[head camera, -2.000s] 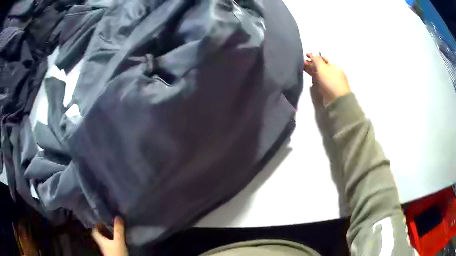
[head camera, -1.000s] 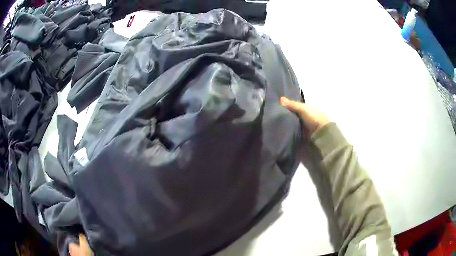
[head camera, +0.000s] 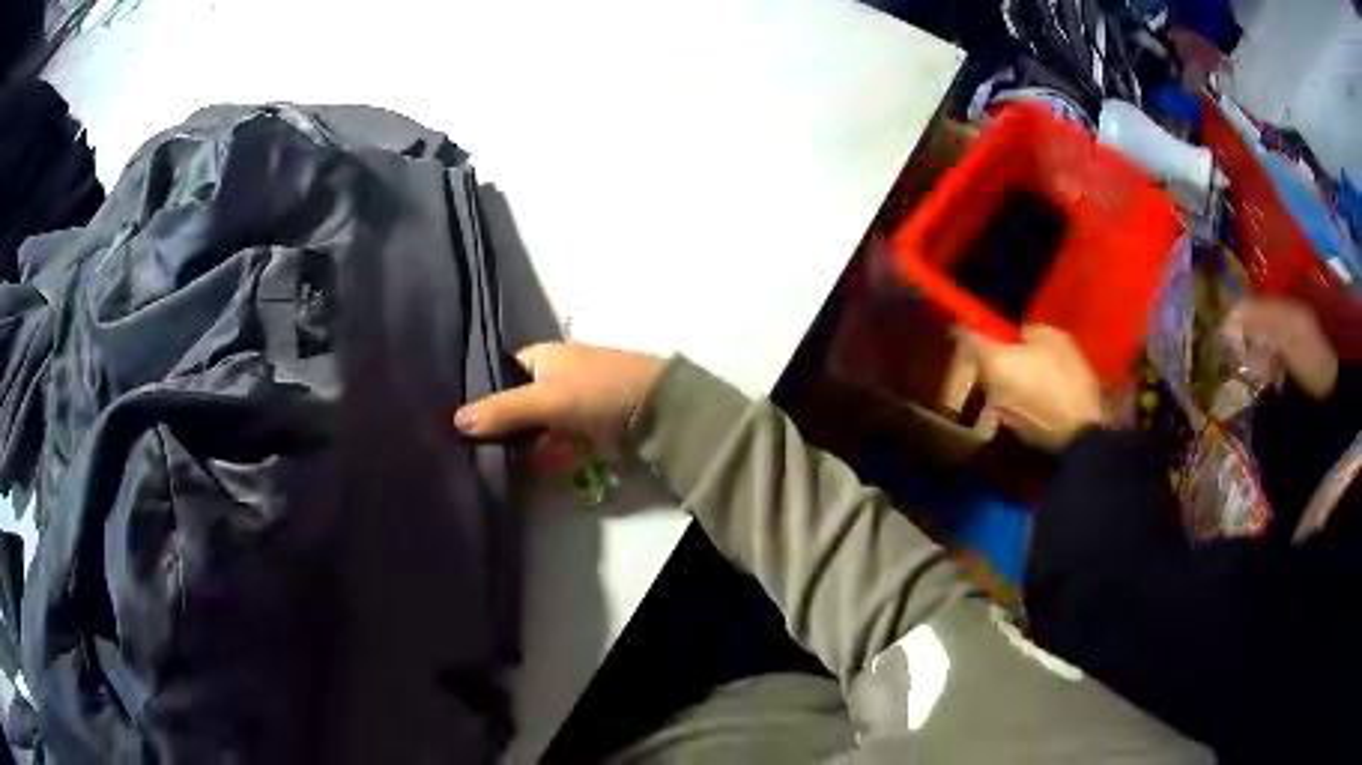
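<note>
A dark grey jacket (head camera: 403, 448) lies in a heap on the white table, its layered edge running along the right side. My right hand (head camera: 553, 401) pinches that edge, thumb on top and the other fingers partly hidden beneath or behind it. A small blurred green and reddish object (head camera: 590, 475), possibly the handle of thread snips, shows just below this hand; I cannot tell how it is held. My left hand is out of the picture.
The white table (head camera: 598, 150) ends in an edge slanting down past my forearm. Beyond it are a red basket (head camera: 1113, 239), a cardboard box (head camera: 896, 359) and plastic bags. Another person's blurred hands and dark sleeves are at the right. Darker cloth lies at the far left.
The view has swung right, so the jacket appears farther left and the red basket and another person show. My right hand now grips the jacket edge. My left hand has left the picture.
</note>
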